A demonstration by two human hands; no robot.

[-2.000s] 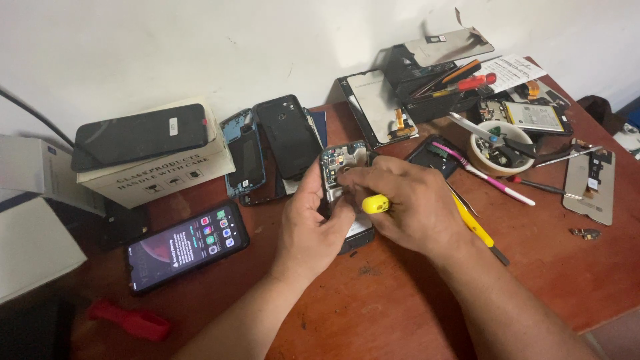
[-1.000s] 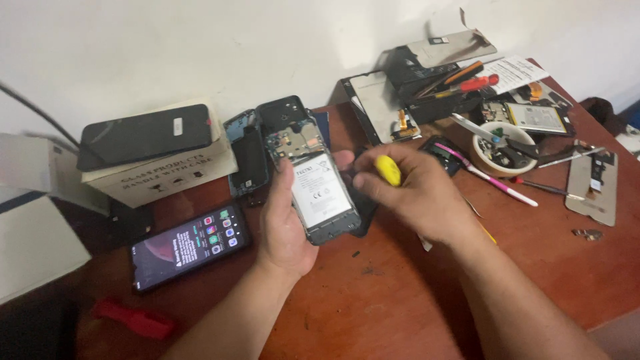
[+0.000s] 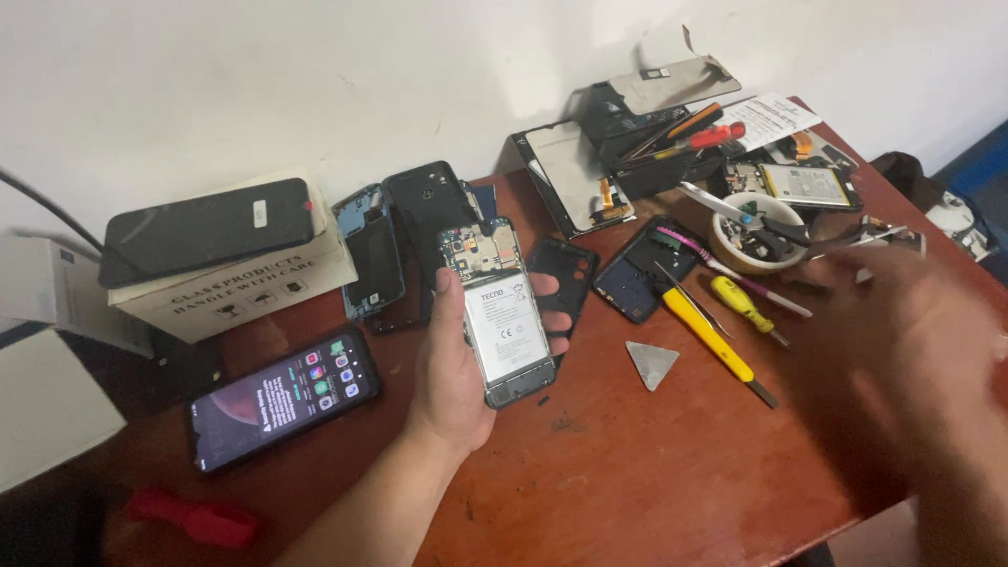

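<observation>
An opened Tecno smartphone (image 3: 504,315), its circuit board and white battery exposed, lies upright in my left hand (image 3: 457,362), thumb on one edge and fingertips on the other. My right hand (image 3: 898,323), blurred by motion, is over the right side of the table; whether it holds anything is unclear. Left of it rests a yellow-handled screwdriver (image 3: 742,303), beside a yellow craft knife (image 3: 709,339) with tweezers lying along it. A grey triangular opening pick (image 3: 652,364) lies between the knife and the phone. Behind the phone is a black back cover (image 3: 564,283).
A white bowl (image 3: 757,236) holds scissors and small parts, with a pink-and-white brush (image 3: 724,272) beside it. A lit smartphone (image 3: 283,402) lies left, near a box (image 3: 236,291) bearing another phone. Phone parts and a display (image 3: 579,177) stand by the wall; a red object (image 3: 193,517) lies front left.
My right hand has moved right, away from the phone, and let go of the yellow screwdriver, which now lies on the table. My left hand still holds the phone.
</observation>
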